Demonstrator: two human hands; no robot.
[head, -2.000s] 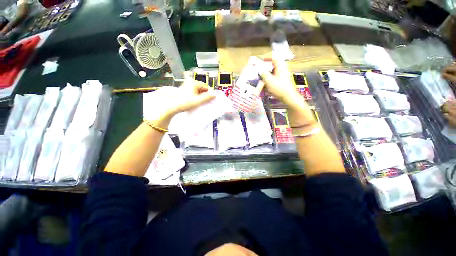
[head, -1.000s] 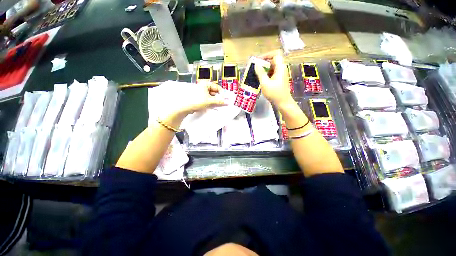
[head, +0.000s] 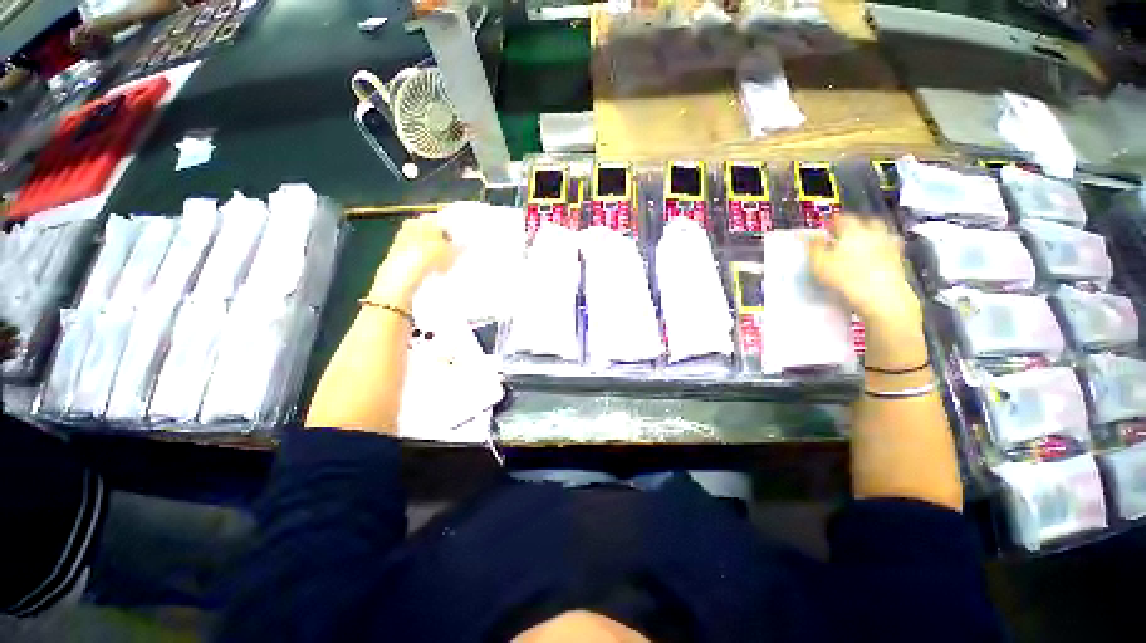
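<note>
The centre blister tray [head: 679,379] holds a back row of bare keypad phones [head: 749,199] with red keys and yellow frames. Its front row has three white phone bags [head: 617,299] and, to their right, a partly covered bare phone [head: 750,302]. My right hand [head: 867,266], fingers blurred, holds the upper part of another white phone bag [head: 804,314] over the front right pockets; its contents are hidden. Red keys show beside it. My left hand [head: 412,261] touches the stack of empty bags [head: 480,258] at the tray's left; its grip is unclear.
Bagged phones stand in a tray [head: 189,314] at left and lie in stacked trays [head: 999,324] at right. A white item [head: 446,389] lies near the front edge. A small fan [head: 427,113] and metal upright [head: 468,88] stand behind. A red tray [head: 88,145] is far left.
The phone and bag are no longer held up between my hands. My right hand has moved right and down with a bag to the tray's front right. My left hand has drawn back left.
</note>
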